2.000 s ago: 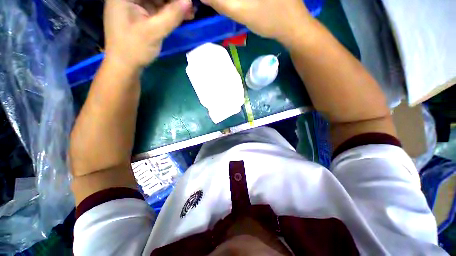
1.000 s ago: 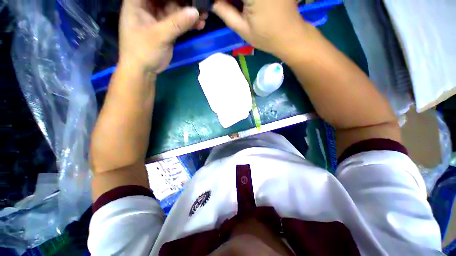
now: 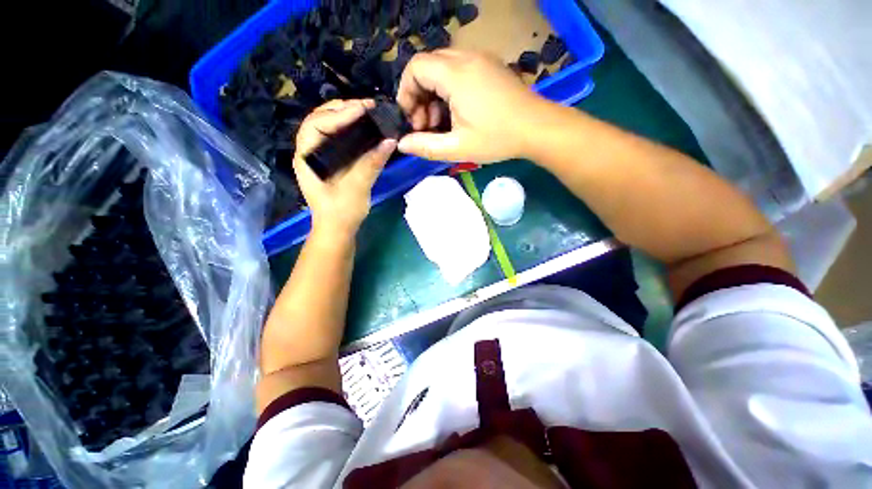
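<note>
My left hand [image 3: 335, 181] is closed around a black housing [image 3: 346, 151], a dark bar tilted up to the right. A small black end piece [image 3: 388, 119] sits at the housing's upper right end. My right hand [image 3: 459, 105] has its fingers and thumb at that end piece, gripping it against the housing. The fingers partly hide the joint. Both hands are over the near part of the blue tray [image 3: 583, 38], which holds many loose small black pieces [image 3: 335, 48] on cardboard.
A white pad [image 3: 446, 229], a yellow-green strip [image 3: 497, 248] with a red end and a round white bottle [image 3: 504, 201] are on the green mat. A clear bag [image 3: 206, 248] around rows of black parts is at left. A white sheet [image 3: 784, 76] is at upper right.
The view has shifted, bringing the tray and bagged parts into fuller view. The hands now show lower in the picture, with the housing and end piece visible between them.
</note>
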